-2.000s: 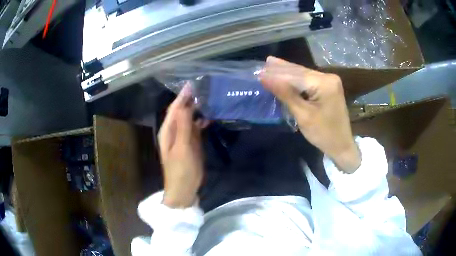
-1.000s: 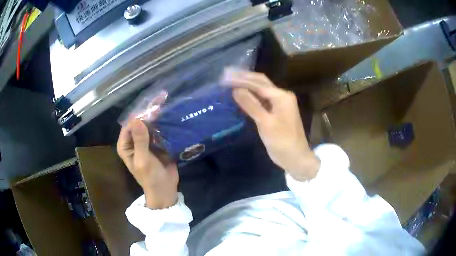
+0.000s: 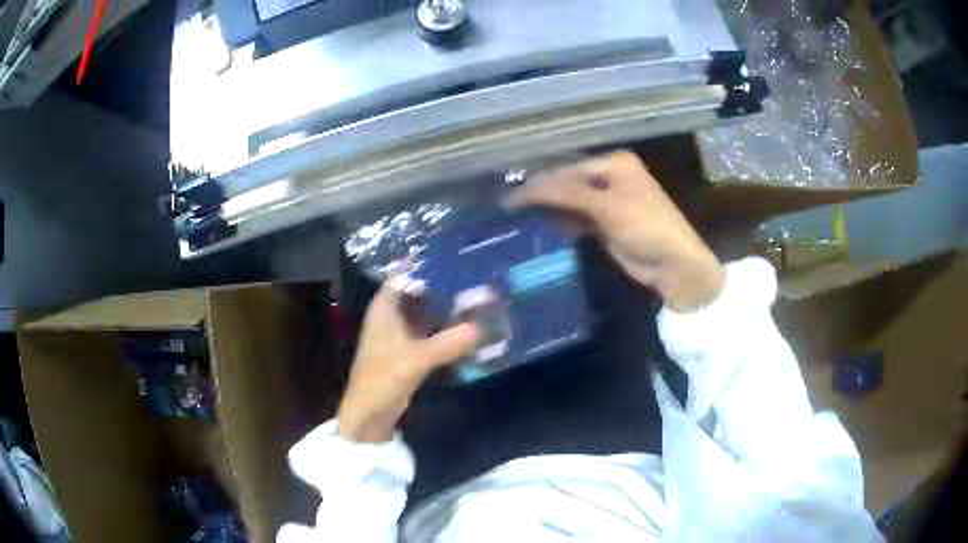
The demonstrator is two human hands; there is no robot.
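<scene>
A dark blue smartwatch box [image 3: 547, 302] in a clear film bag [image 3: 398, 235] is held above my lap, just below the sealing jaws [image 3: 467, 136]. Its broad face with the watch picture and light-blue patch shows, blurred. My left hand [image 3: 398, 355] grips the box's left side, thumb over the picture. My right hand [image 3: 637, 228] is at the upper right, its fingers pinching the film by the jaws' near edge. The fingertips are blurred. Whether the film is between the jaws cannot be told.
The silver-grey sealer [image 3: 573, 42] is ahead. A carton of clear film bags [image 3: 812, 191] stands beyond its right end. The left-hand carton [image 3: 117, 313] holds wrapped boxes. The right-hand carton [image 3: 913, 318] holds a small dark blue box [image 3: 857, 372].
The box has turned so its watch-picture face shows, and my left thumb lies on it. Both hands and the box appear further right, with the view shifted. The film's upper part is more gathered.
</scene>
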